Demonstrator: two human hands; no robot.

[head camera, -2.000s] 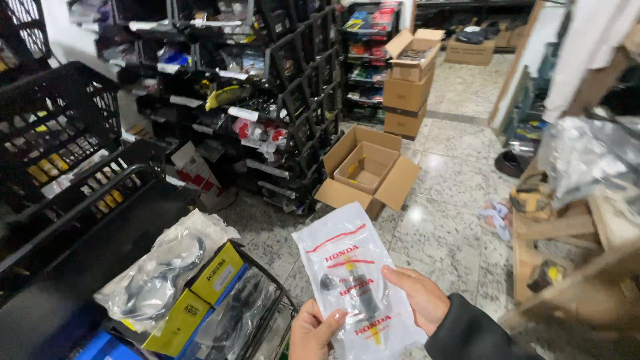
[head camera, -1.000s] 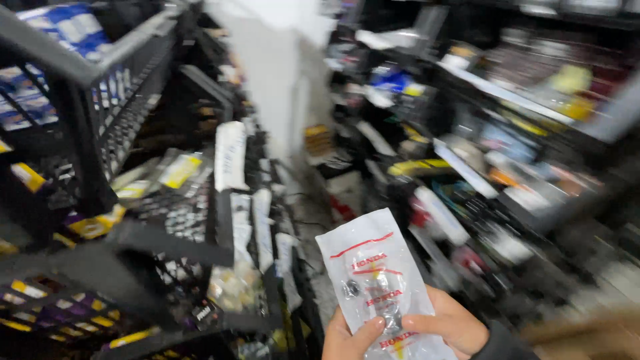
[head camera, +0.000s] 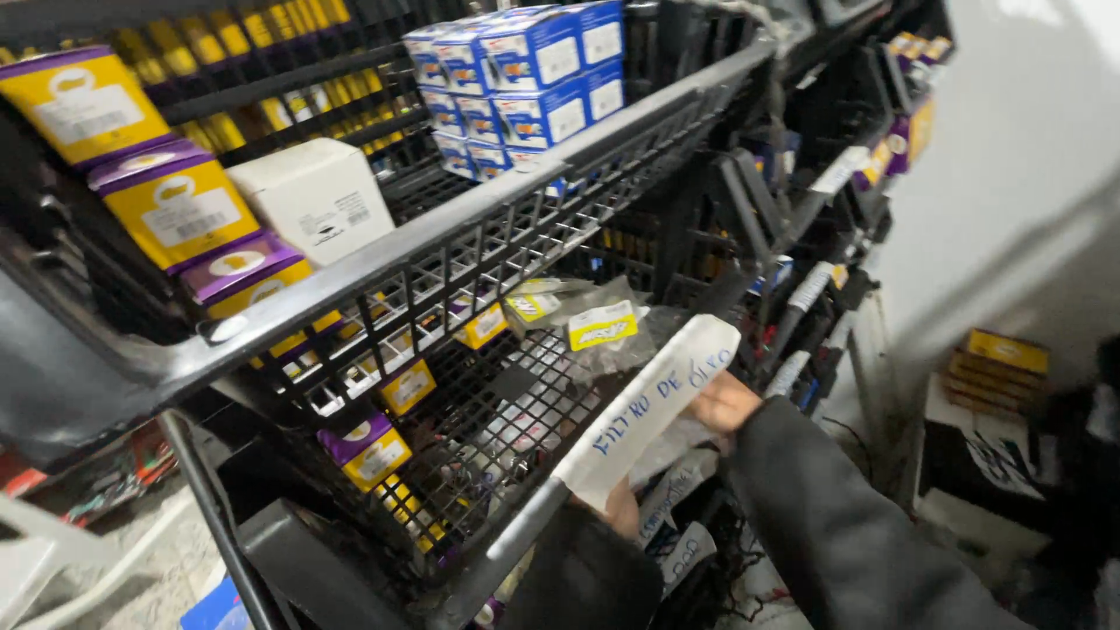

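My right hand (head camera: 723, 404) is at the front of a black plastic basket, partly behind a white handwritten paper label (head camera: 647, 411) on its rim. Below the label, my left hand (head camera: 622, 510) shows only in small part, with its dark sleeve in front. Some clear plastic (head camera: 669, 451) shows between the two hands; whether it is the packet seen earlier, and which hand holds it, I cannot tell. Inside this basket lie clear plastic bags with yellow labels (head camera: 604, 325). Yellow and purple boxes (head camera: 376, 451) stand along its left side.
An upper black basket (head camera: 542, 179) holds stacked blue and white boxes (head camera: 547, 79), a plain white box (head camera: 315, 201) and yellow and purple boxes (head camera: 179, 210). More labelled bins (head camera: 809, 289) run back at the right beside a white wall (head camera: 1032, 175). Small yellow boxes (head camera: 997, 359) are stacked low at right.
The view has swung from the aisle to the baskets. My hands, which held a white and clear packet in front of me, have moved to the lower basket, behind its label.
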